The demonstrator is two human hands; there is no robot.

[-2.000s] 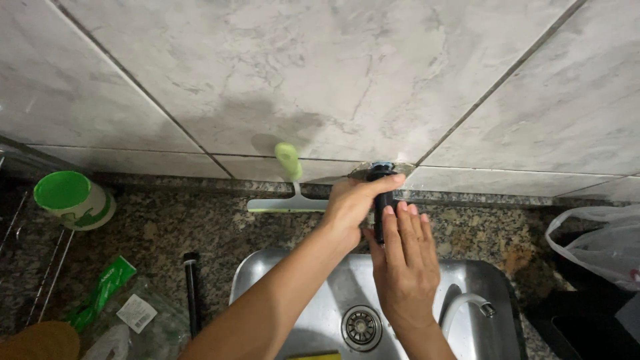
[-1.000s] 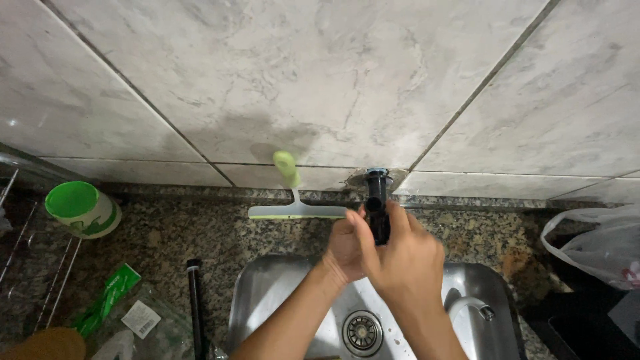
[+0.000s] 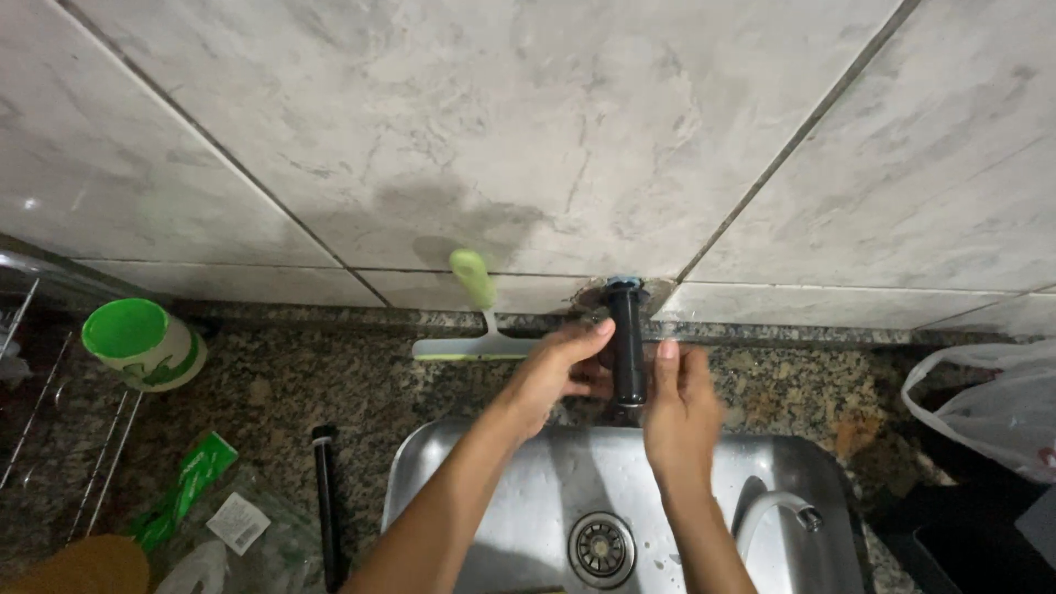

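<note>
A black tap body (image 3: 629, 351) juts out from the tiled wall above the sink, with bluish material around its base at the wall. To its left is my left hand (image 3: 549, 375), thumb up beside the black body, fingers partly behind it. My right hand (image 3: 683, 404) is on its right side, slightly blurred, fingers loosely bent. Whether either hand touches the body is unclear. Below lies the steel sink (image 3: 511, 511) with its drain strainer (image 3: 601, 549). A white curved spout (image 3: 775, 505) rests in the basin's right part.
A squeegee with a green handle (image 3: 474, 279) stands against the wall. On the granite counter (image 3: 272, 363) are a green and white container (image 3: 144, 342), a black tube (image 3: 327, 503), a green packet (image 3: 190, 487) and clear plastic packaging (image 3: 280, 528). A white plastic bag (image 3: 990, 404) is at right.
My hands were close together around the black body in both earlier frames; now they are apart, one on each side, and more of the body shows.
</note>
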